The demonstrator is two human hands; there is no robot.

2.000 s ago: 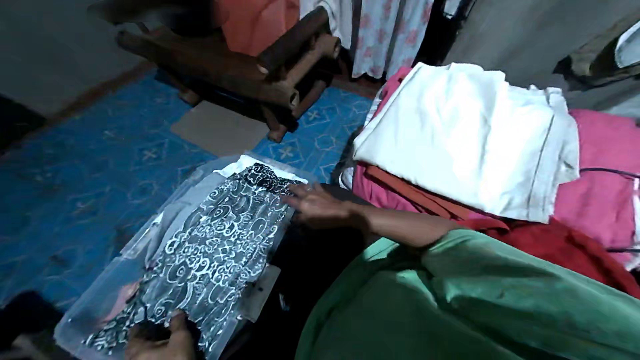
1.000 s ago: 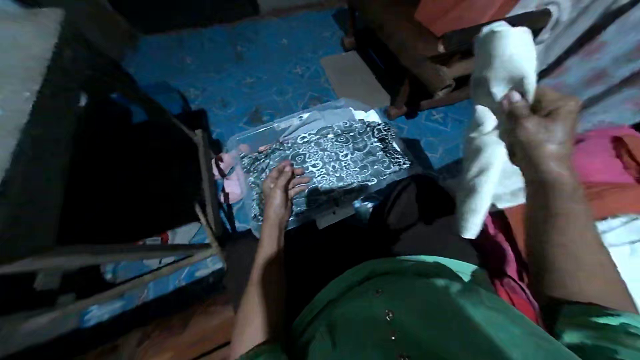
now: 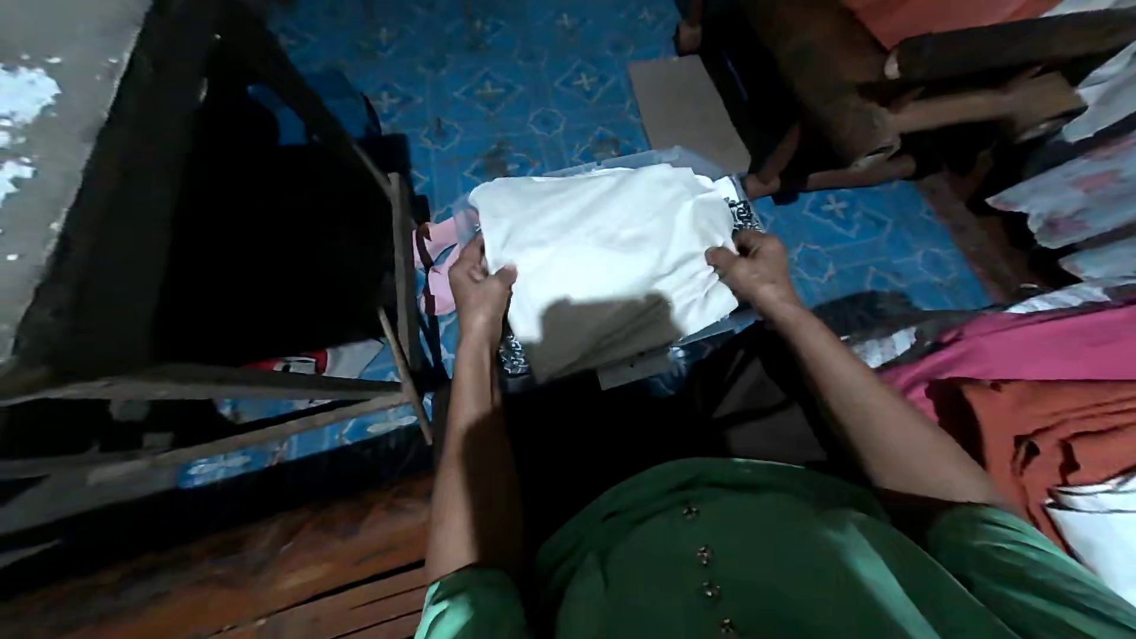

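A folded white cloth (image 3: 612,240) lies over the top of a clear plastic bin (image 3: 683,160). My left hand (image 3: 482,288) grips its left edge, with the thumb on top. At the opposite edge my right hand (image 3: 754,271) pinches the cloth between thumb and fingers. A bit of black-and-white patterned fabric (image 3: 742,215) shows past the cloth near my right hand; the rest of it is hidden underneath. Pink material (image 3: 437,266) shows beside the bin's left end.
A wooden frame (image 3: 401,257) stands at the left, above a wooden slatted surface (image 3: 355,568). Beyond the bin are blue patterned flooring (image 3: 488,89), a cardboard piece (image 3: 683,106) and wooden furniture (image 3: 834,89). Folded orange cloth (image 3: 1056,435) and pink fabric (image 3: 1038,351) lie at the right.
The white cloth, bunched in my raised right hand a second ago, is now spread over the patterned fabric. My left hand has gone from resting on that fabric to gripping the white cloth.
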